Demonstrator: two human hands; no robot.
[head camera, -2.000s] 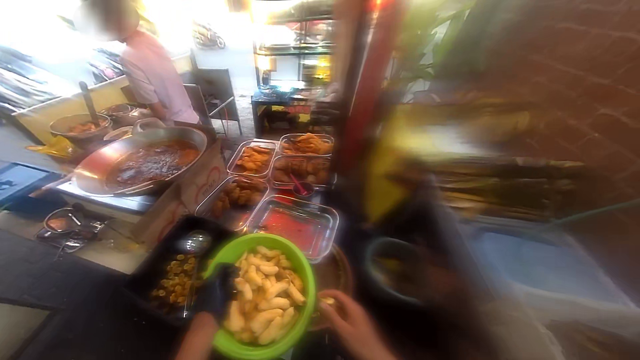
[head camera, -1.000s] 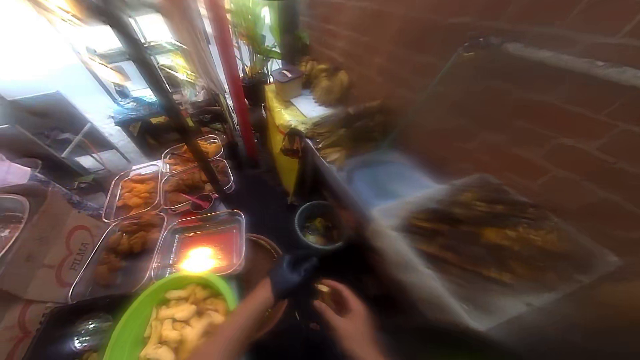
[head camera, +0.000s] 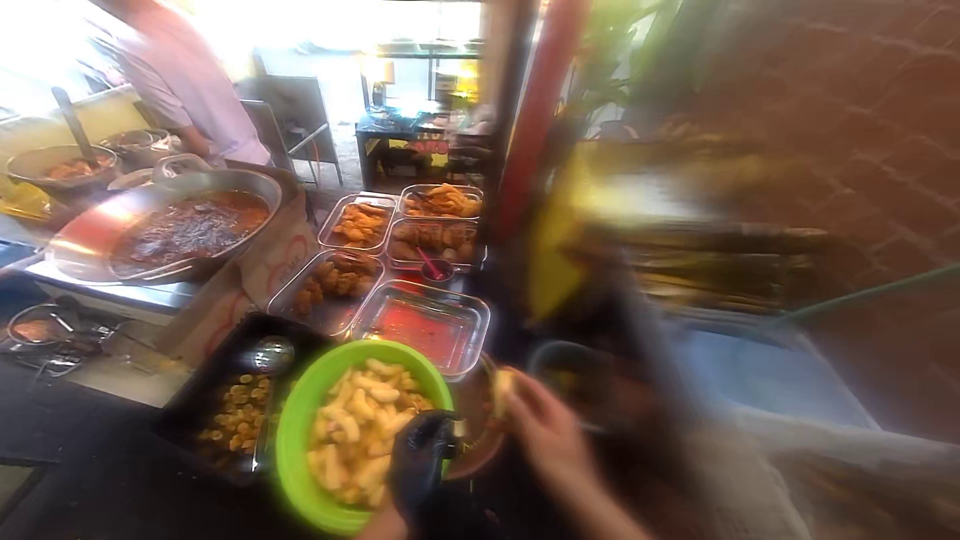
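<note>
My left hand (head camera: 421, 456), in a black glove, is over the right rim of a green plastic bowl (head camera: 289, 442) and has a small pale piece at its fingertips. Peeled bananas (head camera: 360, 420), by their look, fill the bowl. My bare right hand (head camera: 541, 420) pinches a yellowish piece (head camera: 504, 386), blurred, just right of the bowl. Beneath and between the hands is a round brown vessel (head camera: 480, 450), partly hidden. A dark tray (head camera: 180, 412) with small cut pieces (head camera: 240, 412) and a metal ladle or strainer (head camera: 270, 354) lies left of the bowl.
Glass dishes of fried food (head camera: 360, 223) and a glass dish with a red base (head camera: 427, 322) stand ahead. A large pan of oil (head camera: 195, 225) is at left, with a person (head camera: 187, 82) behind it. A dark bucket (head camera: 566, 375) and light blue surface (head camera: 757, 375) are at right.
My gloved left hand has moved from beside the right hand, away from the bowl, back to the green bowl's rim. The view has swung left since one second ago.
</note>
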